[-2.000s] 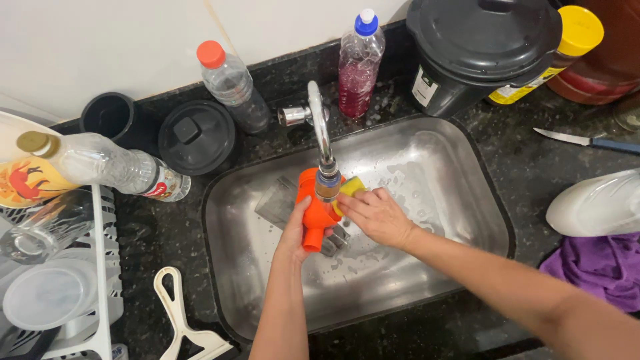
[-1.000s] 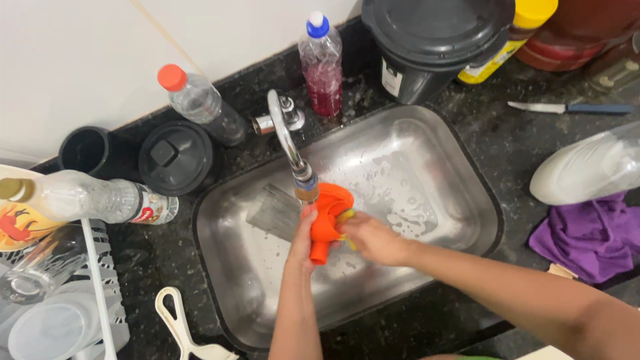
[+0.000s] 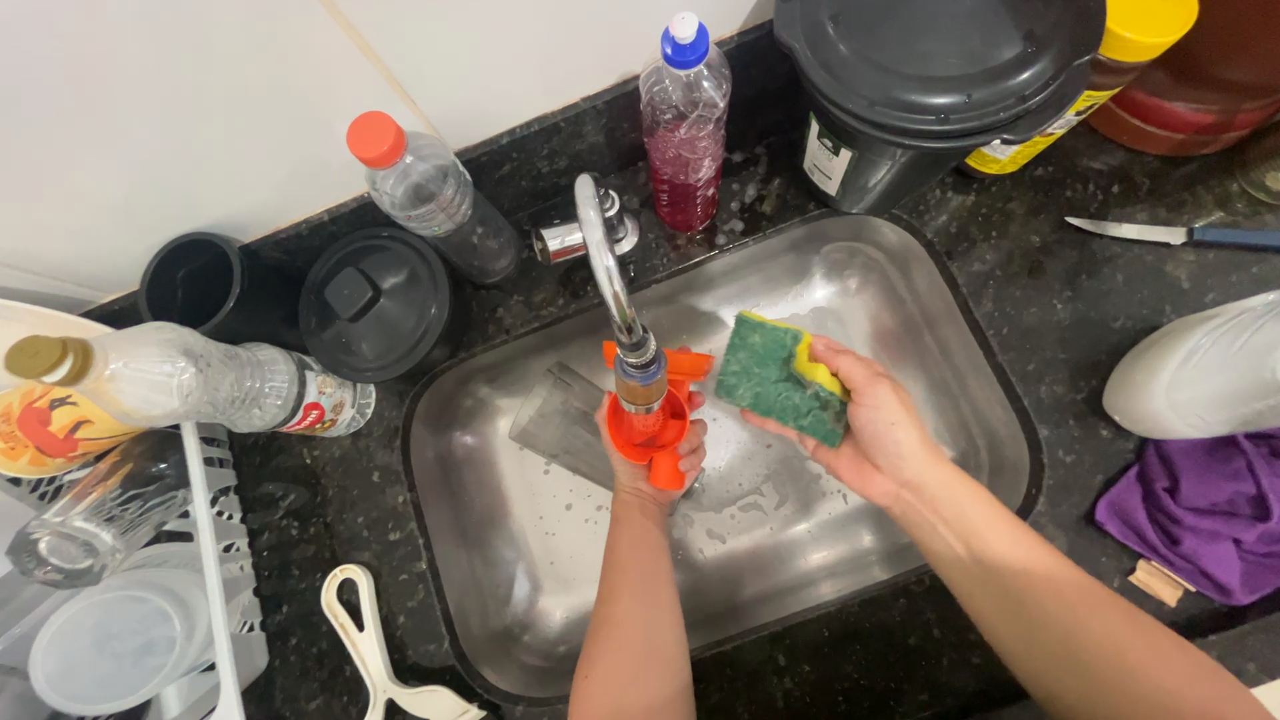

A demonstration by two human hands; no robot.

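Note:
My left hand (image 3: 640, 460) holds an orange plastic kitchen part (image 3: 668, 472), hollow with a stub at its lower side, under the spout of the chrome faucet (image 3: 606, 265). The spout hides part of it. To the right, my right hand (image 3: 870, 430) grips a green and yellow scrubbing sponge (image 3: 775, 378), its green face toward the camera, apart from the orange part. Both hands are over the stainless steel sink (image 3: 800, 590). Behind my left hand a clear container (image 3: 562, 425) lies in the basin.
Behind the sink stand a bottle of pink liquid (image 3: 686, 150), a red-capped bottle (image 3: 435, 195), a black lidded bin (image 3: 900, 110) and a black lidded container (image 3: 375, 305). A dish rack (image 3: 215, 600) and white squeegee (image 3: 370, 640) are left; a knife (image 3: 1150, 232) and purple cloth (image 3: 1195, 520) lie right.
My right hand has moved away from the orange part to the right with the sponge, which now shows its green face. My left hand still holds the orange part, now turned with its opening up.

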